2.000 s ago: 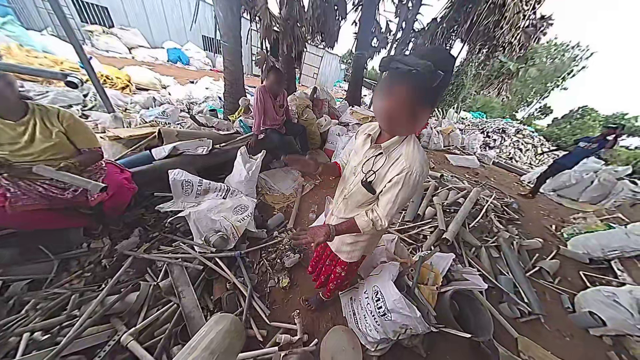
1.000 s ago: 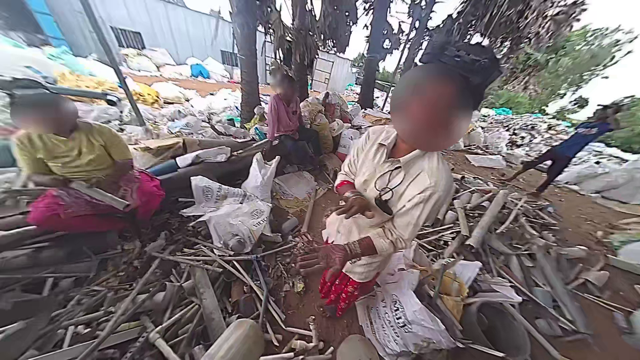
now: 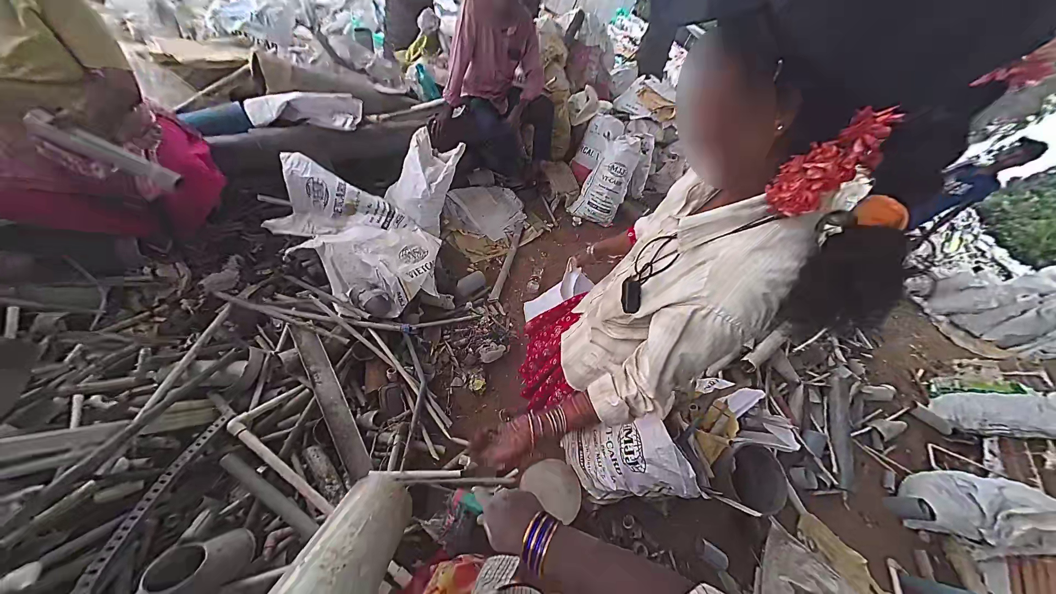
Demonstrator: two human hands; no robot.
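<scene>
My right hand (image 3: 505, 518), with blue and gold bangles at the wrist, reaches in from the bottom edge. Its fingers are near the end of a thin pale pipe (image 3: 441, 479); whether they grip it is unclear. A rounded pale object (image 3: 551, 488) lies just beyond it. Left of the hand, a thick pale plastic pipe (image 3: 355, 536) slants up from the bottom edge. A co-worker's hand (image 3: 505, 443) with bangles hangs just above mine, and that person's other hand (image 3: 584, 254) touches a white sheet-like piece (image 3: 561, 293). My left hand is not in view.
Scrap pipes (image 3: 272, 462) cover the ground at left. Printed white sacks (image 3: 379, 256) lie behind them, another sack (image 3: 631, 458) beside the co-worker. A seated person (image 3: 66, 165) at upper left holds a grey pipe piece (image 3: 103, 148); another (image 3: 495, 66) sits farther back.
My right hand has come into view at the bottom. The co-worker in the cream shirt now leans down, much nearer, with one hand lowered towards the pipes. The view has tilted down.
</scene>
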